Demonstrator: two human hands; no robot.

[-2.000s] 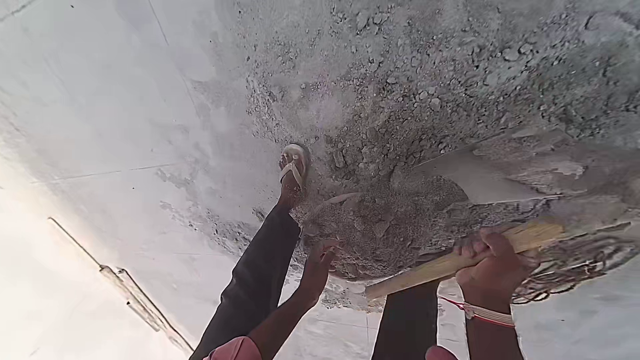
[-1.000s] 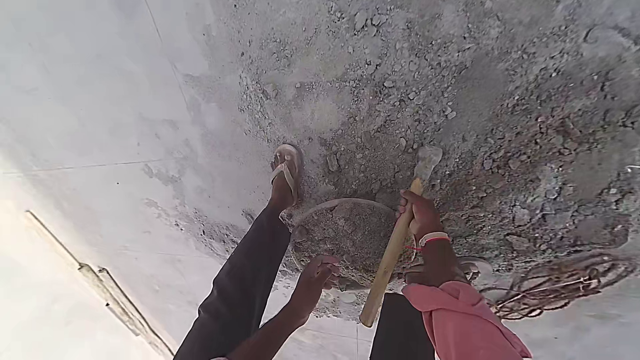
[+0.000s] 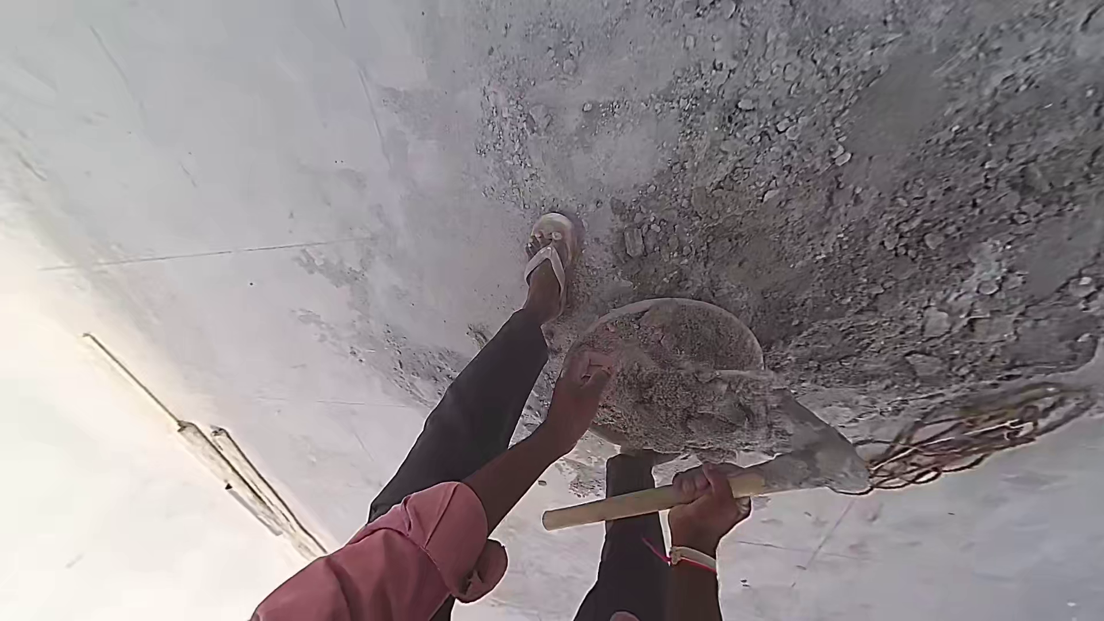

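My right hand (image 3: 709, 504) is closed around the pale wooden handle (image 3: 604, 507) of a hoe with a dusty metal blade (image 3: 815, 448). The blade lies at the right side of a round pan (image 3: 690, 306) and partly overlaps it. Grey rubble and dust (image 3: 681, 388) fill the pan. At the pan's left rim is my left hand (image 3: 582, 392), its fingers curled at the edge; whether they grip the rim cannot be told. The hoe's handle points left, across my dark trouser leg.
Loose rubble (image 3: 862, 216) spreads over the floor beyond the pan and to the right. A tangle of cord or wire (image 3: 966, 440) lies at the right. My sandalled foot (image 3: 550, 250) stands left of the rubble. Long thin pieces (image 3: 241, 474) lie at the lower left.
The hoe has swung from pointing forward into the rubble to lying crosswise at the pan, its blade now at the right. The pan's contents now show heaped. My left hand has come to the pan's rim.
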